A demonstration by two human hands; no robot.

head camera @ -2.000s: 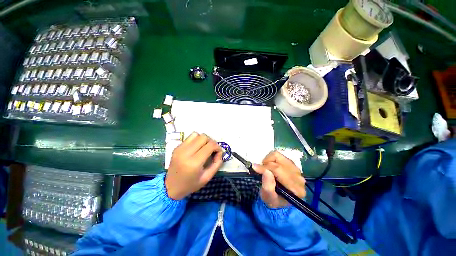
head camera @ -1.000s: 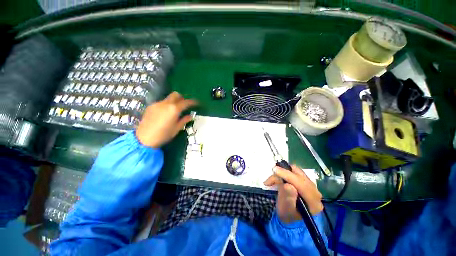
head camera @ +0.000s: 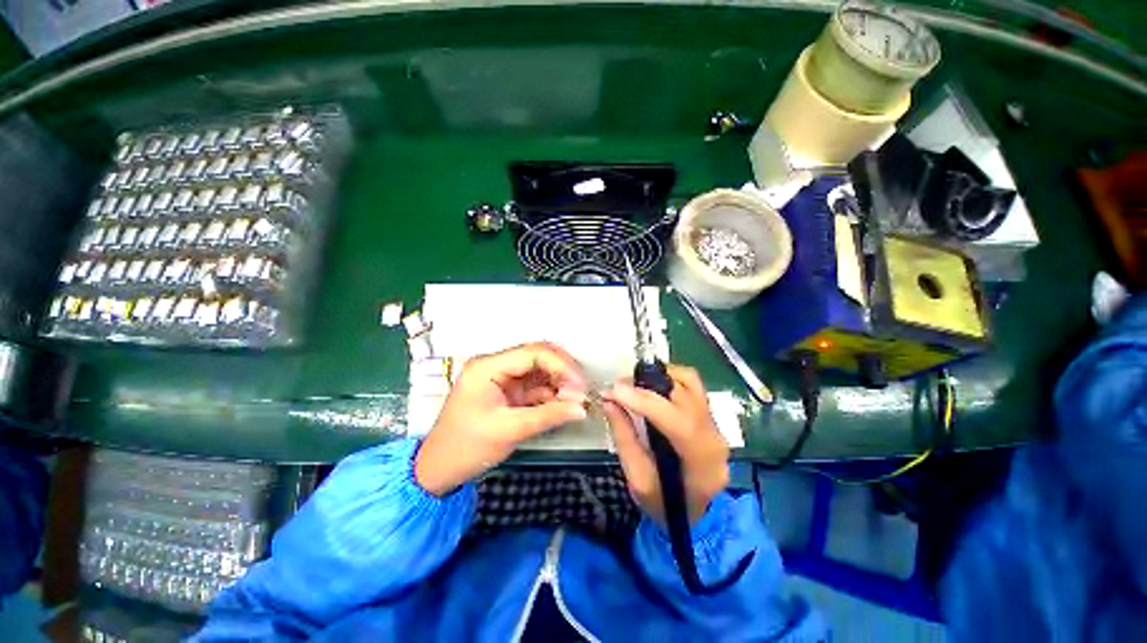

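My left hand (head camera: 503,408) is over the white work sheet (head camera: 503,313), thumb and finger pinching a small part (head camera: 595,398). The part is mostly covered by fingers and too small to name surely. My right hand (head camera: 676,431) holds the black soldering iron (head camera: 662,433), its metal tip pointing up and away over the fume fan's near edge. My right fingertips meet the left ones at the small part. A few silver-white battery cells (head camera: 416,325) lie at the sheet's left edge. The round circuit board is not visible; my hands cover that part of the sheet.
Blister tray (head camera: 292,270) of cells at left. Fume fan (head camera: 591,189) behind the sheet, a small dark round piece (head camera: 484,220) beside it. Cleaner pot (head camera: 689,261), tweezers (head camera: 726,348), blue-yellow soldering station (head camera: 818,302) and cream reels (head camera: 818,113) at right. Another person's blue sleeve (head camera: 1069,490) at far right.
My left hand has come back from the loose cells to the sheet's near side and pinches a small part. My right fingertips have moved in to meet it, the iron now more upright.
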